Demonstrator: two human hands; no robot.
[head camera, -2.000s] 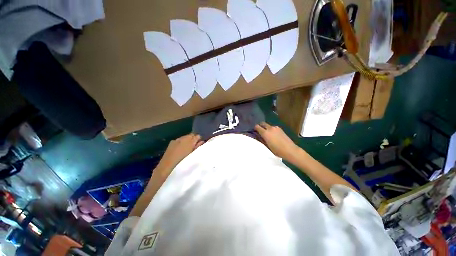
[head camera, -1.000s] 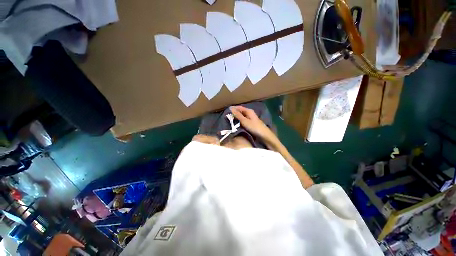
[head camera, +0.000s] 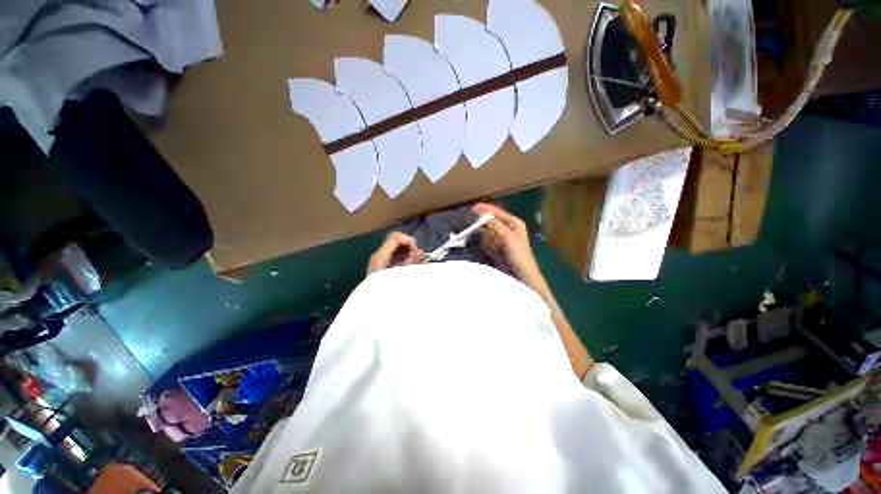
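My left hand (head camera: 394, 253) and my right hand (head camera: 505, 234) are at my waist, below the table edge, holding a white drawstring (head camera: 464, 238) on dark grey shorts (head camera: 435, 229). The right hand pinches one end and pulls it out to the upper right. The left fingers are at its other side. White curved pieces (head camera: 446, 144) lie overlapping in a row on the brown table (head camera: 253, 207), with a dark stripe across their middle. The steam iron (head camera: 623, 68) with its orange handle stands right of them. No hand touches the pieces or the iron.
Pale grey fabric (head camera: 145, 43) and a dark padded form (head camera: 126, 183) are at the table's left. The iron's hose (head camera: 787, 125) curves right. A white speckled board (head camera: 638, 214) and cardboard boxes (head camera: 731, 198) stand below the right edge. Blue crates (head camera: 237, 391) are at lower left.
My hands went from the sides of the waistband to its middle and took hold of the drawstring. The pieces and iron lie as before; the view shifted slightly.
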